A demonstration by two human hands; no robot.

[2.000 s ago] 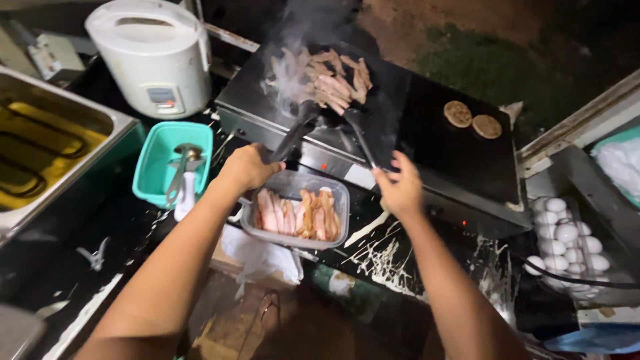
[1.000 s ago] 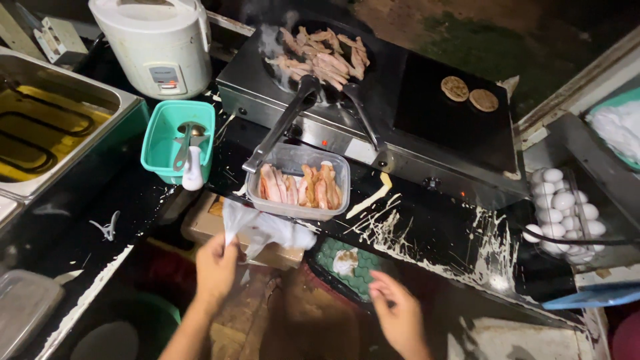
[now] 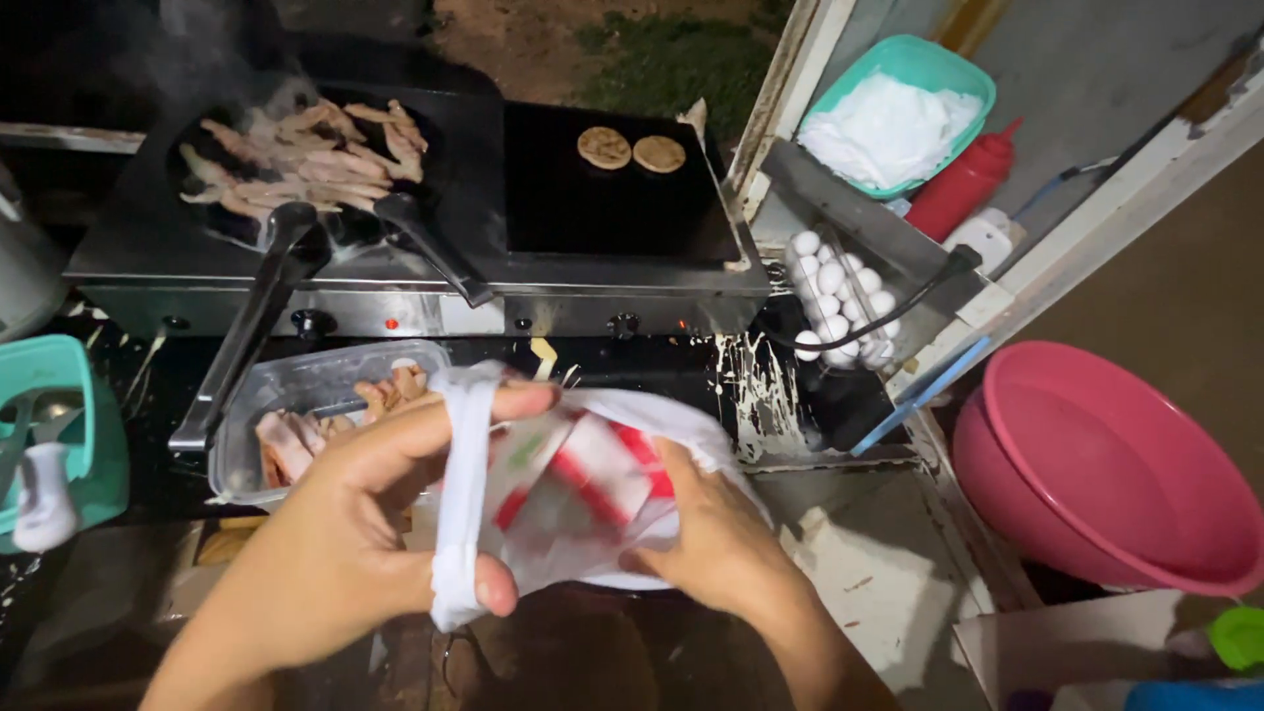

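Note:
A white translucent plastic bag (image 3: 583,583) is stretched between my hands above the near edge of the counter, with red and white packets (image 3: 602,464) visible inside. My left hand (image 3: 346,523) has a bag handle looped over its spread fingers and thumb. The bag's right rim is held by my right hand (image 3: 721,533). Behind my left hand, a clear plastic container (image 3: 242,425) holds strips of meat (image 3: 286,449). Black tongs (image 3: 242,346) lean from the griddle onto this container. Meat strips (image 3: 316,163) steam in the round pan area, where a second black utensil (image 3: 439,252) rests.
Two round patties (image 3: 603,148) lie on the flat griddle (image 3: 592,217). White eggs (image 3: 829,281) sit in a clear tray at its right. Beyond are a teal basket (image 3: 978,84), a red squeeze bottle (image 3: 963,188) and a pink basin (image 3: 1116,474). A teal container (image 3: 104,425) stands left.
Both hands have let go of the tongs and the other utensil, come back toward the counter's near edge, and now hold the plastic bag open. The view has swung right.

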